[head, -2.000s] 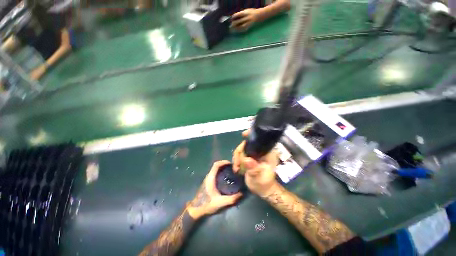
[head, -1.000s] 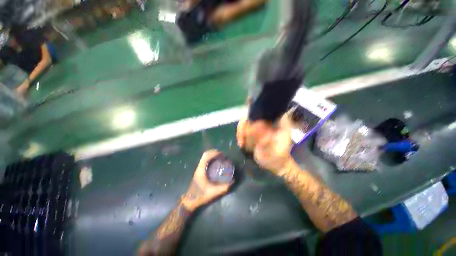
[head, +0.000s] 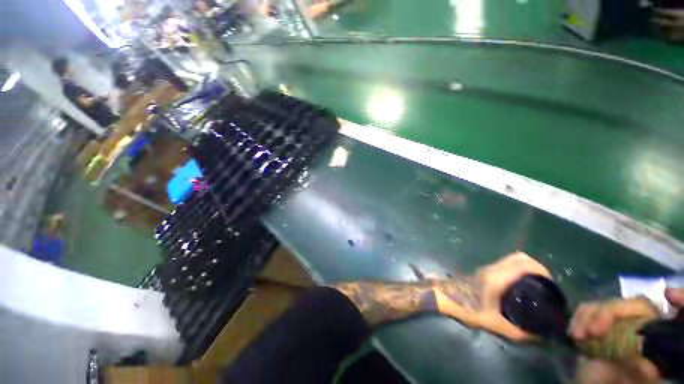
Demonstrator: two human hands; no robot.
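The black cylindrical housing stands on the dark green bench at the lower right. My left hand is wrapped around it from the left side. My right hand is at the lower right edge, partly cut off, closed around the tan wrapped grip of the electric screwdriver. The screwdriver's black body runs out of the picture. It is close to the right side of the housing; its bit cannot be made out.
Stacked black blister trays stand at the bench's left end, with more trays nearer me beside a brown carton. A white rail separates bench and green belt. A white feeder corner shows at right. A person stands far left.
The view has swung left, so the trays are now central and the hands lie at the lower right. The screw bag and blue-handled tool are out of view. Both hands keep their holds.
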